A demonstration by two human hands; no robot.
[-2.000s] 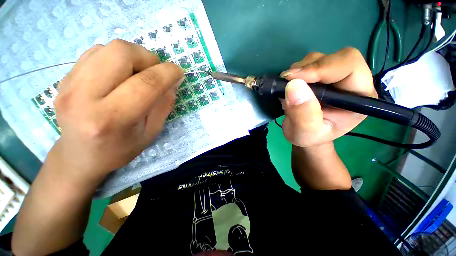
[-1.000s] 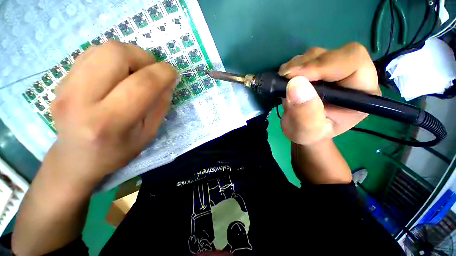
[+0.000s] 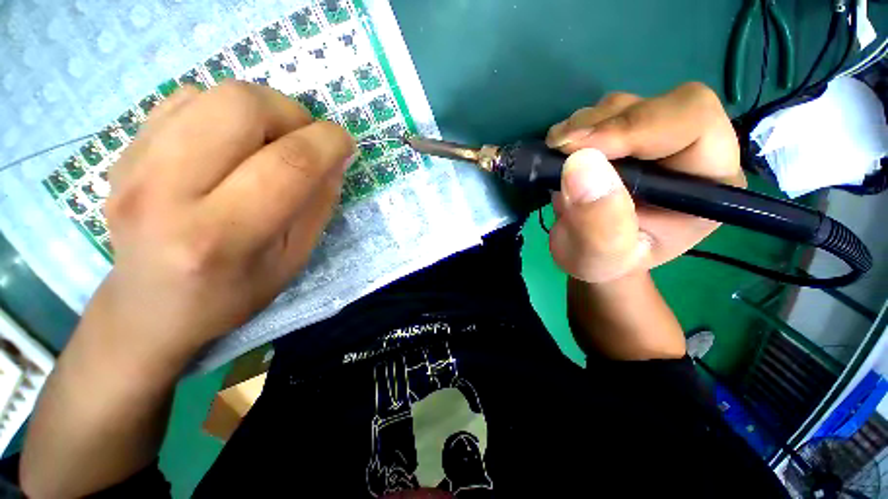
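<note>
The green PCB panel [image 3: 366, 104] of many small boards lies on whitish bubble wrap [image 3: 385, 244]. My left hand [image 3: 224, 195] covers its middle and pinches the thin solder wire [image 3: 384, 142], whose end reaches a small board near the panel's right edge; its tail runs off left past the hand. My right hand [image 3: 638, 180] holds the black soldering iron [image 3: 721, 203] by its handle. The iron's tip [image 3: 438, 148] points left and meets the wire's end at the board. Whether the tip touches a pad cannot be told.
Dark green pliers [image 3: 759, 57] and black cables lie at the upper right beside crumpled white paper [image 3: 820, 136]. The iron's cable loops at the right. A white tray [image 3: 21, 375] is at the lower left edge. A brown cardboard box [image 3: 237, 395] stands below the bench edge.
The view has shifted slightly over the panel since the first frame. From one second ago, my left hand has moved a little right, bringing the wire's end to the iron's tip.
</note>
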